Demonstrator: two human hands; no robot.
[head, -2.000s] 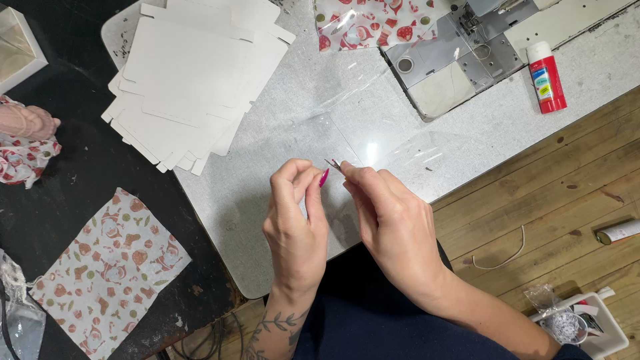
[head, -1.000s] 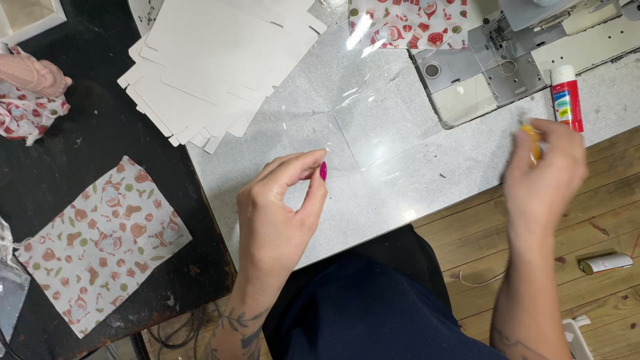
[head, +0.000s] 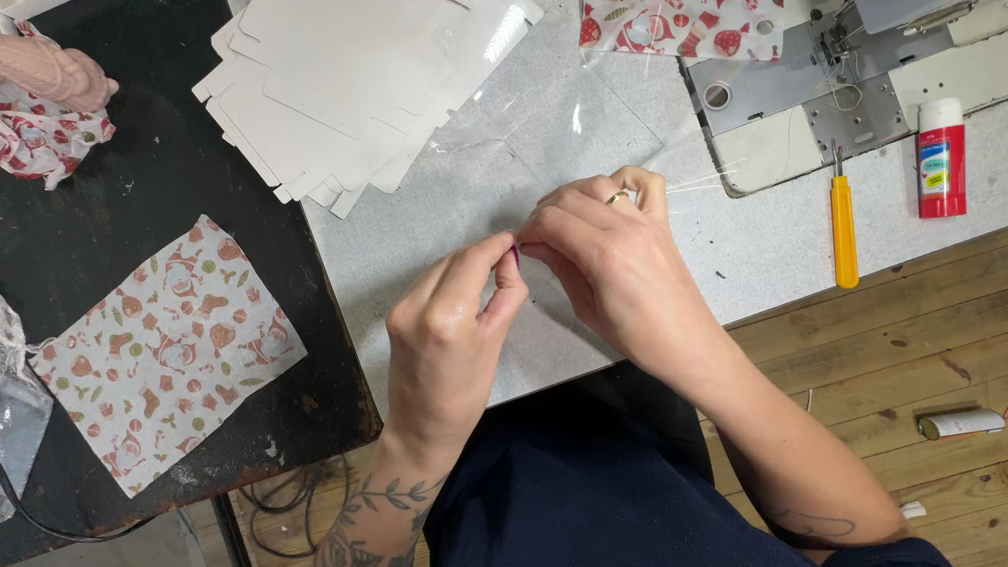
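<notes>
Over the grey tabletop, my left hand has its thumb and index fingertips pinched together. My right hand, with a ring on one finger, meets them with its own fingertips. Whatever lies between the fingertips is too small or too hidden to tell. Thin white strands show just right of my right hand. A seam ripper with a yellow handle lies at the right, its metal tip towards the sewing machine bed. Beside it is a red glue stick.
White die-cut card sheets are stacked at the upper left. Printed tissue paper lies on the black table; a pink figure rests in similar paper. More printed sheet and clear film lie near the machine.
My right hand reached right near the glue stick with the yellow-handled tool one second ago. The tool now lies on the table, and my right hand is back at my left fingertips.
</notes>
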